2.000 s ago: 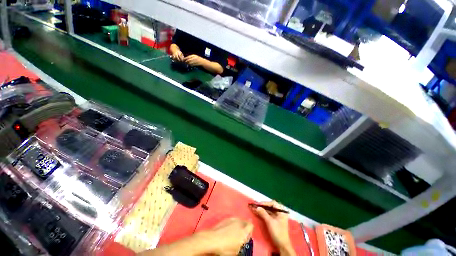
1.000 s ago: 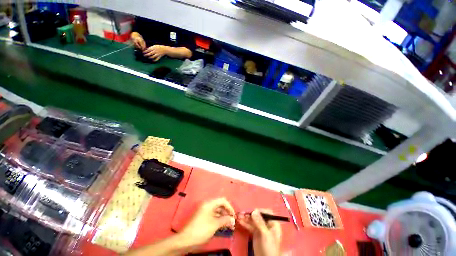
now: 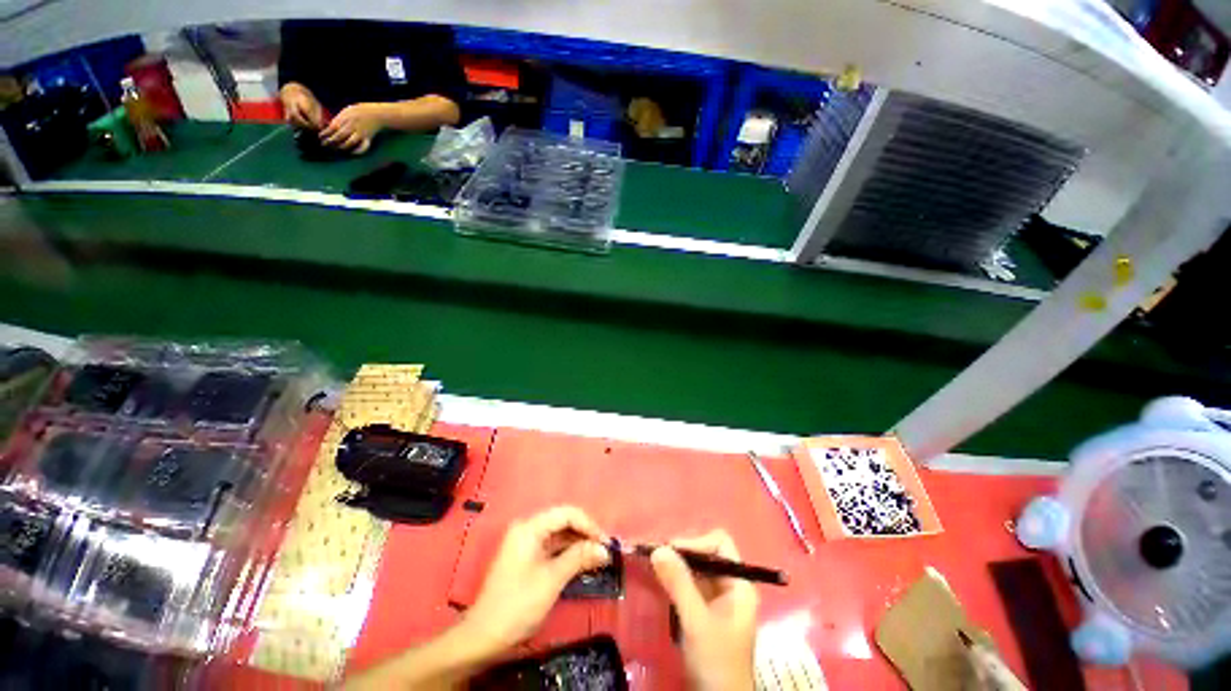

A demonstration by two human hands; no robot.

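Note:
My left hand (image 3: 540,574) is near the mat's centre, fingertips pinched around a small dark panel (image 3: 594,581). My right hand (image 3: 709,607) holds a thin dark pen-like tool, likely tweezers (image 3: 729,566), whose tip meets the left fingertips at the panel's upper edge. What the tip touches is too small to tell. A black device housing (image 3: 574,670) lies below the hands, cut off by the frame's bottom edge. Another black device body (image 3: 402,470) lies left of the hands, on the yellow-tan sheets (image 3: 317,581).
Clear blister trays (image 3: 135,500) with black parts are at left. A parts box (image 3: 868,489), white stick (image 3: 783,502), tan card (image 3: 932,628), dark strip (image 3: 1037,624) and fan (image 3: 1154,540) are right. A green belt (image 3: 540,324) runs behind; a person's hands (image 3: 338,124) work beyond.
The view has turned down and right, bringing the fan, card and dark strip into view. My right hand has brought the tool to my left fingertips. More of the lower housing shows.

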